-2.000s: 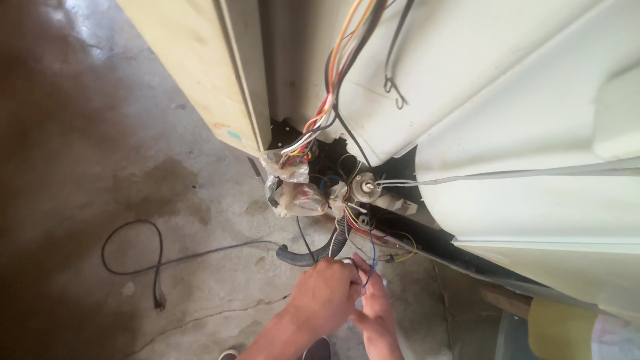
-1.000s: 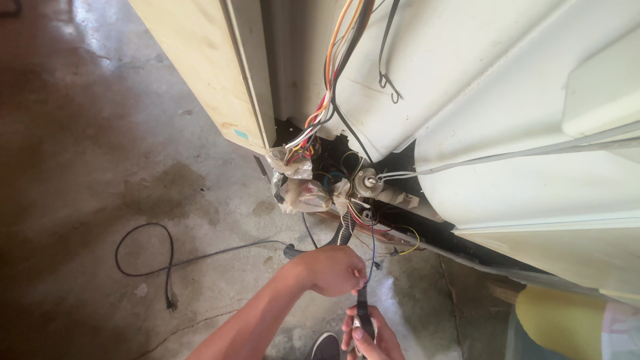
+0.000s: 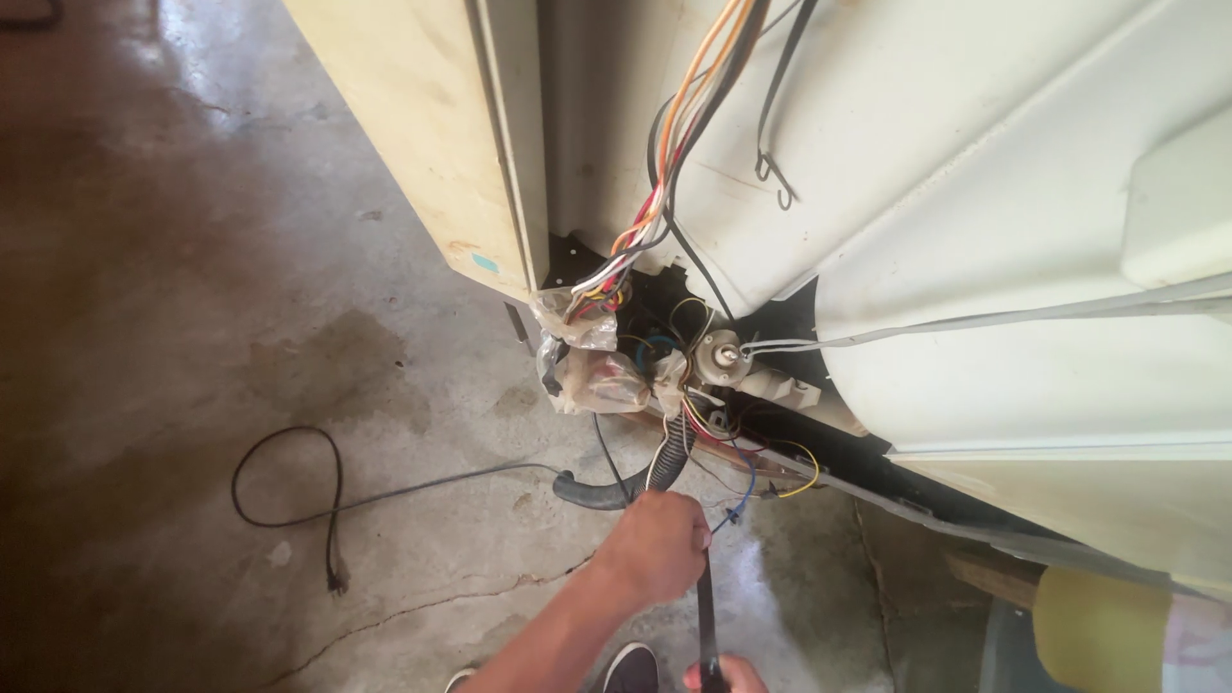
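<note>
My left hand (image 3: pixel 664 544) is closed at the lower centre, gripping the upper end of a black strip of tape (image 3: pixel 707 602), beside a blue wire (image 3: pixel 751 486). At the bottom edge my right hand (image 3: pixel 736 674) holds the lower end of the strip, which is stretched between both hands; that hand is partly cut off. Above them a black corrugated hose (image 3: pixel 671 457) comes out of an appliance's open base. A round metal part with a shaft (image 3: pixel 722 358), plastic-wrapped parts (image 3: pixel 606 380) and a bundle of coloured wires (image 3: pixel 664 197) lie around it.
A black power cord (image 3: pixel 337 510) loops on the concrete floor at the left. The cream side panel (image 3: pixel 433 125) stands at upper left, the white tub (image 3: pixel 962 366) at right. A strap with a metal hook (image 3: pixel 784 183) hangs above. A yellow object (image 3: pixel 1097 626) is at lower right.
My right hand has moved down, away from my left hand, and a longer piece of black strip shows between them. Two seconds ago both hands were together near the blue wire.
</note>
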